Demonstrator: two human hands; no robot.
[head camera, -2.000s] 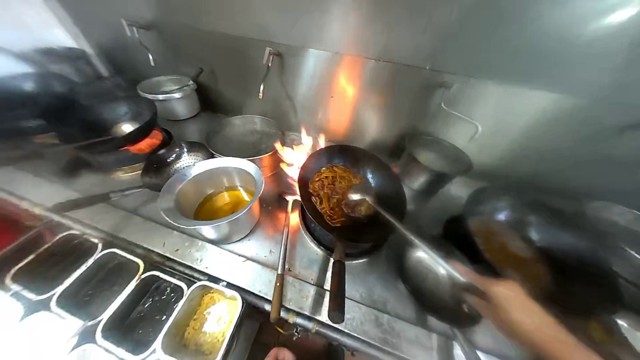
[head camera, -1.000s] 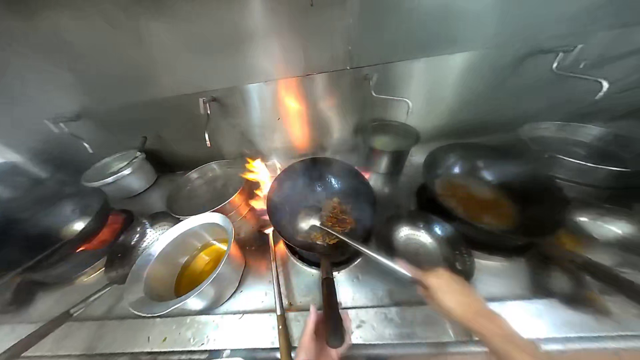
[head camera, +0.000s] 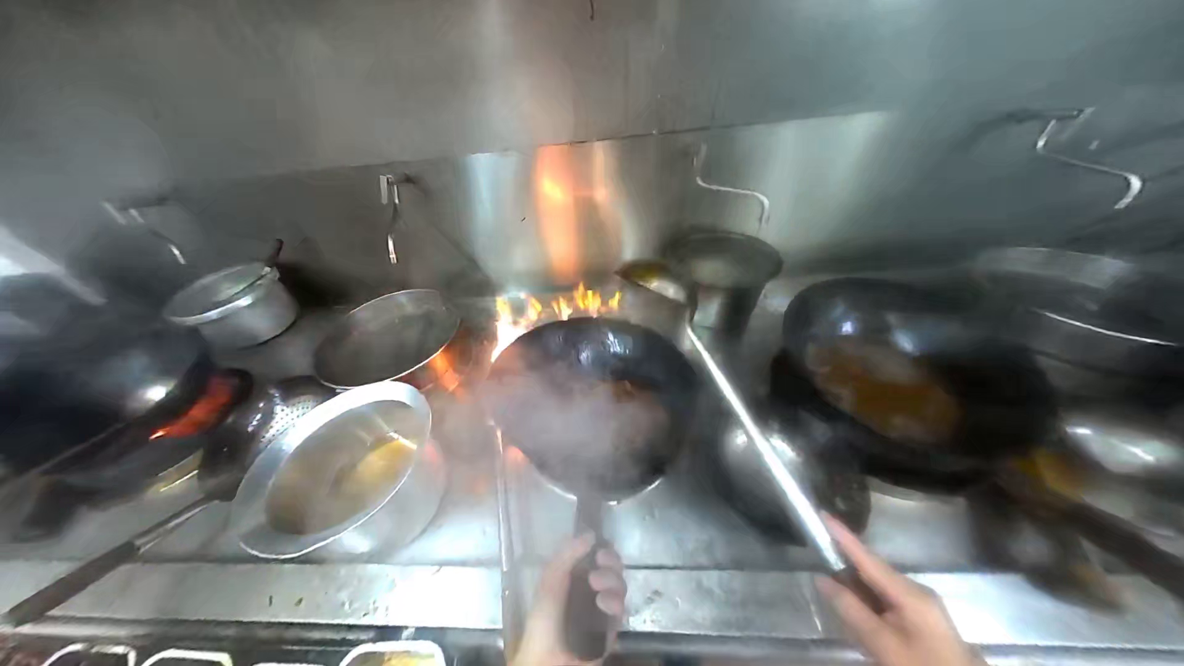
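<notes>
My left hand (head camera: 578, 592) is wrapped around the handle of a black wok (head camera: 592, 407), which stands over the burner. Steam hides much of the food inside it, and flames (head camera: 546, 314) rise behind its back rim. In my right hand (head camera: 893, 601) is the dark grip of a long-handled metal ladle (head camera: 655, 280). The ladle's bowl is up beyond the wok's back right rim, beside a tall metal pot (head camera: 726, 273), and seems to hold some liquid; whether it touches the pot cannot be told.
A metal pot of yellow liquid (head camera: 338, 472) and a shallow round pan (head camera: 387, 340) stand left of the wok. To the right are an empty-looking metal bowl (head camera: 786, 481) and another black wok with brown food (head camera: 888, 384). A lidded pot (head camera: 236, 305) stands back left.
The ladle has gone from inside the wok to beyond its back right rim. My left hand, below the wok's handle two seconds ago, now grips it. Steam has risen over the food.
</notes>
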